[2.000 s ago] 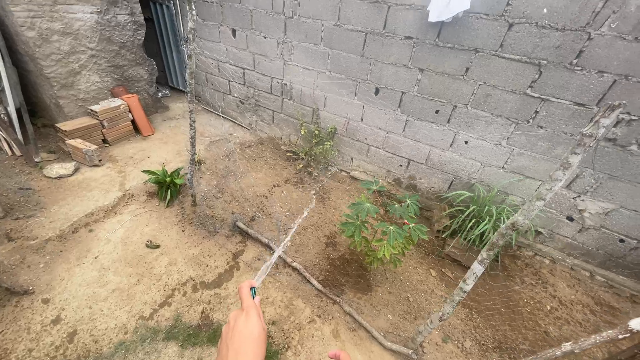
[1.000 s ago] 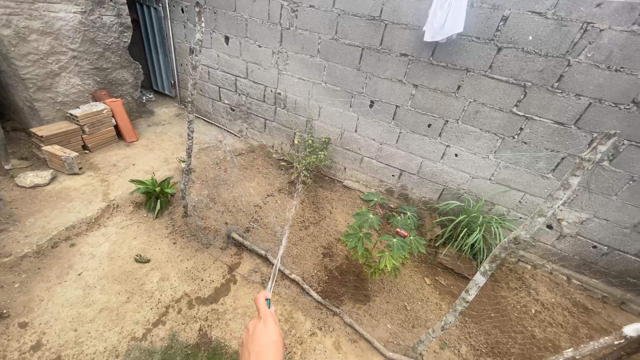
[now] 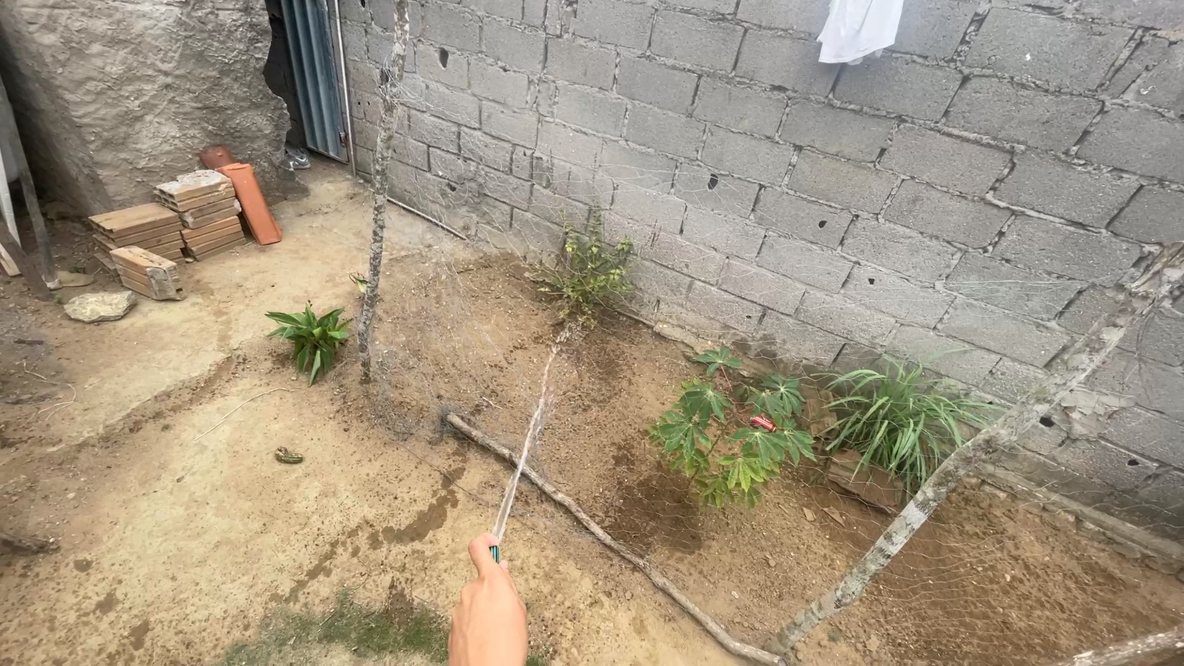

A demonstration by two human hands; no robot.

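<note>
My left hand (image 3: pixel 488 606) is closed around the end of a hose (image 3: pixel 495 553), of which only a small teal part shows. A narrow stream of water (image 3: pixel 527 444) runs from it, over a wooden pole (image 3: pixel 573 511) on the ground, to the base of a leafy shrub (image 3: pixel 587 273) beside the wall. My right hand is out of view. Right of the stream stands a broad-leaved plant (image 3: pixel 726 425) with a small red object (image 3: pixel 763 423) among its leaves, and dark wet soil (image 3: pixel 652 509) near its base. Thin wire netting (image 3: pixel 416 370) hangs between my hand and the shrub.
A grey block wall (image 3: pixel 740 185) backs the bed. A thin upright post (image 3: pixel 375 213) and a leaning post (image 3: pixel 934 490) flank it. Long-leaved grass (image 3: pixel 902 416) grows at right, a low plant (image 3: pixel 313 340) at left. Clay blocks (image 3: pixel 139 227) lie stacked farther left.
The water stream now lands at the shrub's base; two seconds ago it pointed to the right of the shrub. A fingertip at the bottom edge then is now out of view.
</note>
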